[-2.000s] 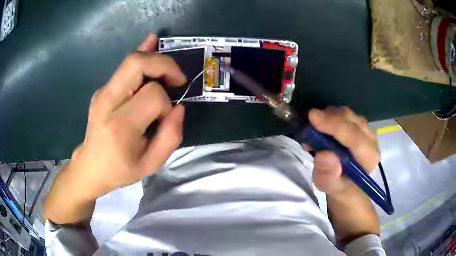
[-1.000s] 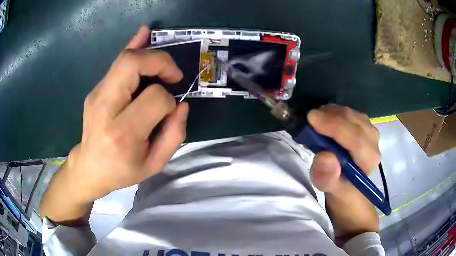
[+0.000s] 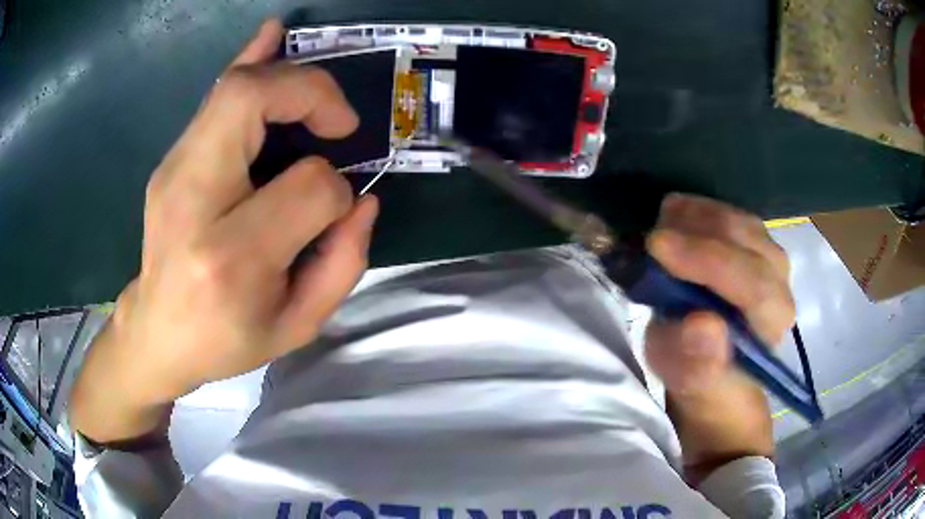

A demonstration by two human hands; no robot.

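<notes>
A white phone front housing (image 3: 477, 39), red at its right end, lies on the dark green mat. A black rectangle (image 3: 519, 101) sits in its right part. A black LCD module (image 3: 355, 99) lies over its left part, with an orange flex cable (image 3: 409, 104) at mid-phone. My left hand (image 3: 248, 208) spans the LCD and pinches a thin solder wire (image 3: 376, 179) between thumb and finger. My right hand (image 3: 722, 284) grips a soldering iron (image 3: 700, 304) by its blue handle. The iron's blurred tip is near the lower end of the flex area; contact cannot be told.
The dark green mat (image 3: 152, 132) lies under the phone. A stained brown cardboard sheet (image 3: 837, 76) is at the upper right, with a red-rimmed item (image 3: 911, 76) on it. A cardboard box (image 3: 872, 248) stands at the right, past the bench edge.
The phone and the left hand appear higher and slightly left in view. The iron's tip has moved down along the flex area, and the wire end has shifted towards the phone's lower edge.
</notes>
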